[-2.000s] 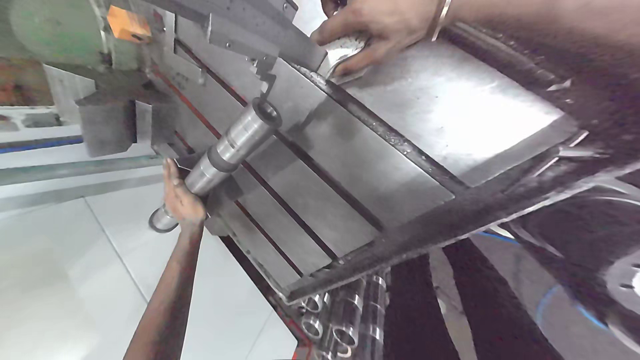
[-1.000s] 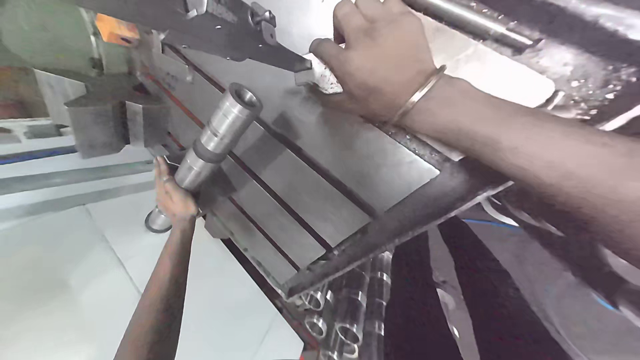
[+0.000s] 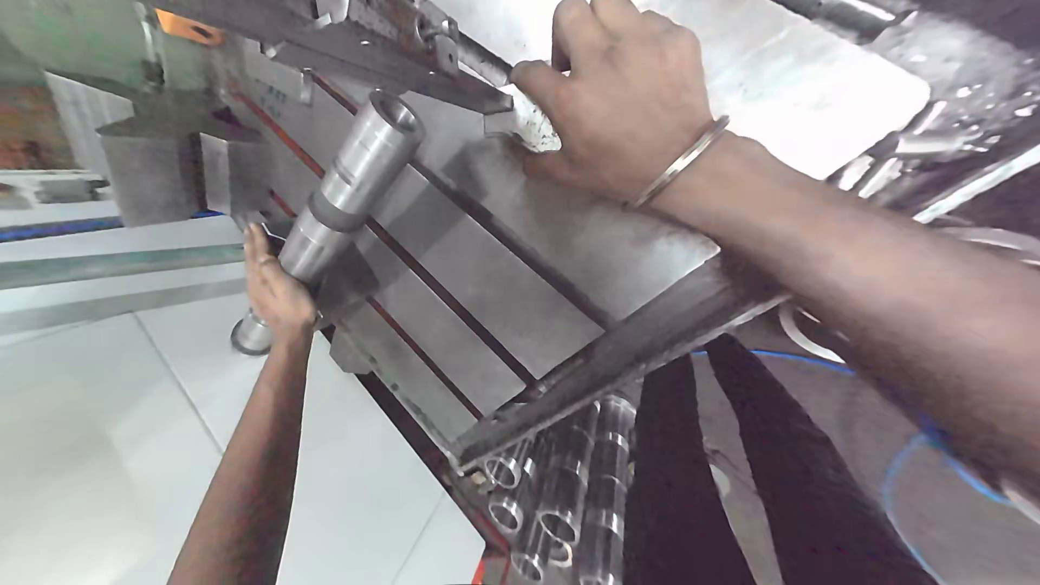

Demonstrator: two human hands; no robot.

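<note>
My left hand (image 3: 279, 286) is wrapped around the lower part of a hollow, stepped metal cylinder (image 3: 351, 183), which tilts up to the right over the slotted steel machine table (image 3: 487, 280). The cylinder's open end faces up; its lower end shows below my hand. At the top centre, my right hand (image 3: 626, 89), with a metal bangle at the wrist, has its thumb and fingers closed on a whitish, speckled piece (image 3: 532, 122). That piece lies against the end of a dark steel bar (image 3: 406, 73); my fingers hide part of it.
Several shiny metal tubes (image 3: 605, 487) stand below the table's front edge. Grey machine blocks (image 3: 150, 171) are at the left, beside a white panel (image 3: 106, 422). Metal shavings (image 3: 967, 122) lie at upper right. A blue hose (image 3: 894, 471) runs along the floor.
The metal cylinder in my left hand has tilted more upright since the first frame. My right hand stays on the whitish piece, and its forearm has come further into view.
</note>
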